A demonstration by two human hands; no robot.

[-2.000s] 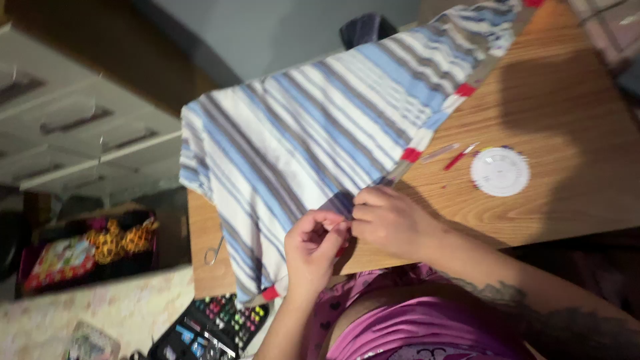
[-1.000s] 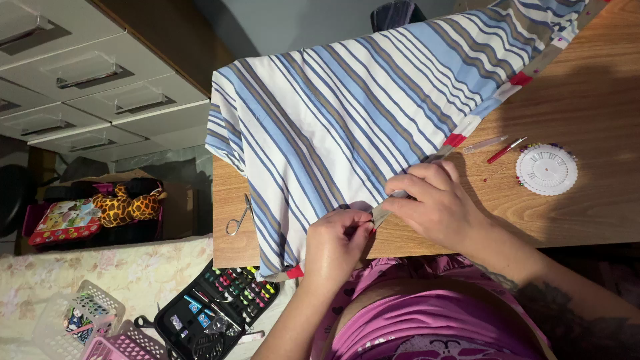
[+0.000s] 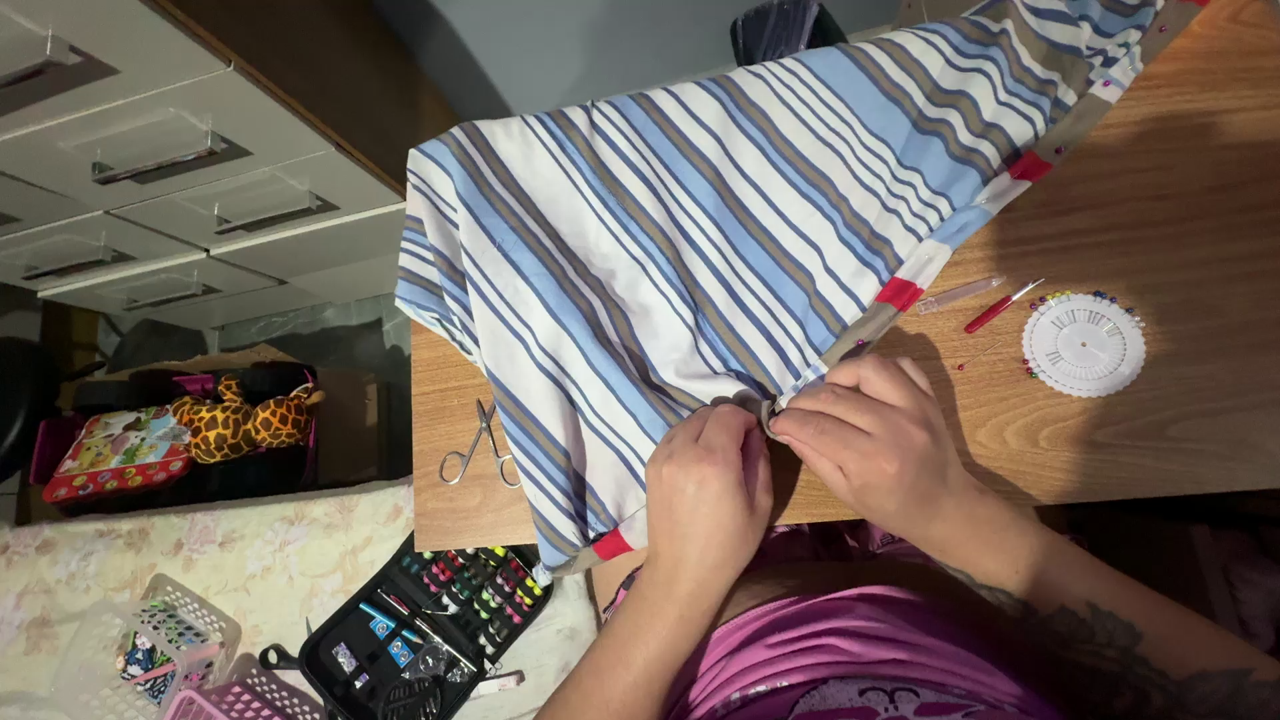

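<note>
A blue, white and brown striped cloth (image 3: 680, 250) lies across the wooden table, its near edge bordered by a folded patchwork strip with red patches and several ball-head pins. My left hand (image 3: 710, 490) pinches this edge at the table's front. Close beside it on the right, my right hand (image 3: 880, 440) grips the same edge, fingertips almost touching the left ones. What lies between the fingertips is hidden. Right of the cloth are a red seam ripper (image 3: 1003, 306), its clear cap (image 3: 960, 295), a loose pin (image 3: 978, 356) and a white pin wheel (image 3: 1084, 345).
Small scissors (image 3: 482, 445) lie on the table (image 3: 1190, 420) left of the cloth. Below left, an open sewing kit (image 3: 420, 630) with thread spools sits beside plastic baskets (image 3: 190, 630). A box with a giraffe plush (image 3: 240, 420) stands near the drawers (image 3: 150, 150).
Both hands stay at the cloth's near edge, and the right fingers have closed in nearer to the left ones since a second ago. The view has shifted.
</note>
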